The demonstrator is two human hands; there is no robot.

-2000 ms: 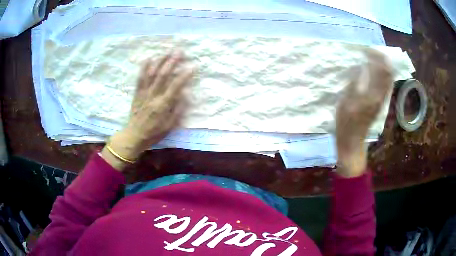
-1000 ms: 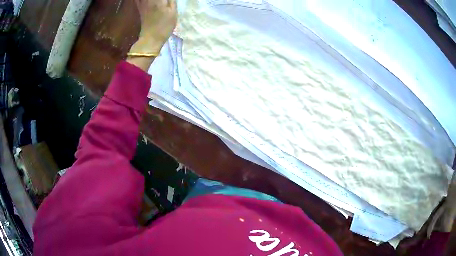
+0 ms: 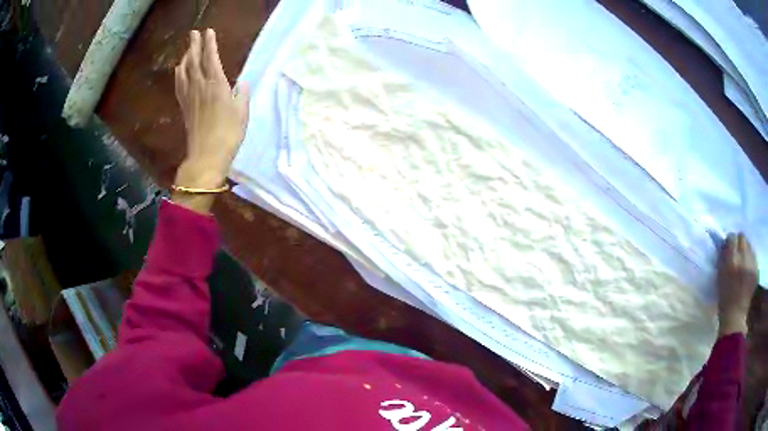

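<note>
A crumpled cream pattern piece [image 3: 505, 219] lies flat on the main stack of white pattern sheets [image 3: 261, 126]. My left hand [image 3: 209, 105] is at the stack's left edge, fingers extended and close together, holding nothing. My right hand [image 3: 736, 274] is at the right end of the stack. Its fingertips rest at the edge of a large white pattern piece [image 3: 589, 67] that lies beyond and partly over the stack; whether they grip it cannot be told.
A pale speckled roll [image 3: 105, 63] lies at the table's left edge. More white sheets [image 3: 716, 42] lie at the upper right. The dark floor at left has white scraps, with a brown box [image 3: 29, 278] and bundled papers [image 3: 93, 316] below.
The view has turned and shifted left since the first frame. My left hand has left the cream piece for the stack's left edge. My right hand has moved up to the large white piece.
</note>
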